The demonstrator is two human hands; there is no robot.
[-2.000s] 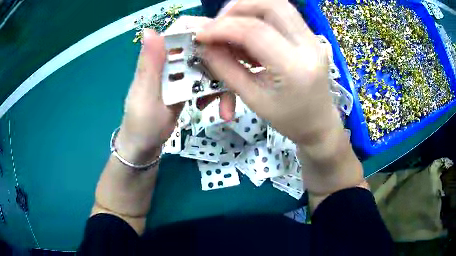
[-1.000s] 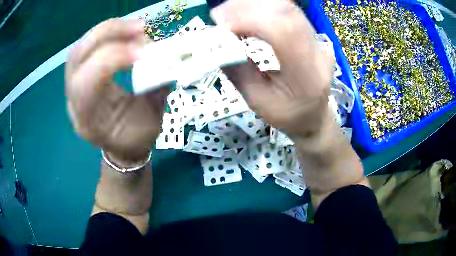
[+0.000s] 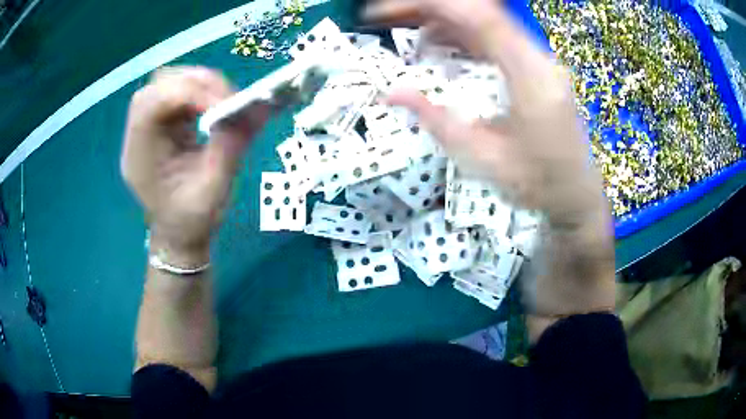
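My left hand [image 3: 176,155], with a bracelet at the wrist, pinches a white plate [image 3: 266,92] by its left end above the bench. The plate is tilted nearly edge-on and blurred, so its holes are hard to see. My right hand [image 3: 511,123] is apart from it, fingers spread and blurred, above the right part of the pile; no piece shows in it. A loose pile of white perforated plates [image 3: 368,266] lies on the green bench below and between my hands.
A blue bin [image 3: 646,217] of small gold and silver metal pieces stands at the right. A small heap of fittings [image 3: 266,33] lies beyond the pile, near the pale bench edge. A tan sack [image 3: 675,327] is at the lower right. A small black object [image 3: 36,305] lies far left.
My right hand has let go of the plate and moved right with its fingers opened. My left hand keeps the plate, now tilted more edge-on.
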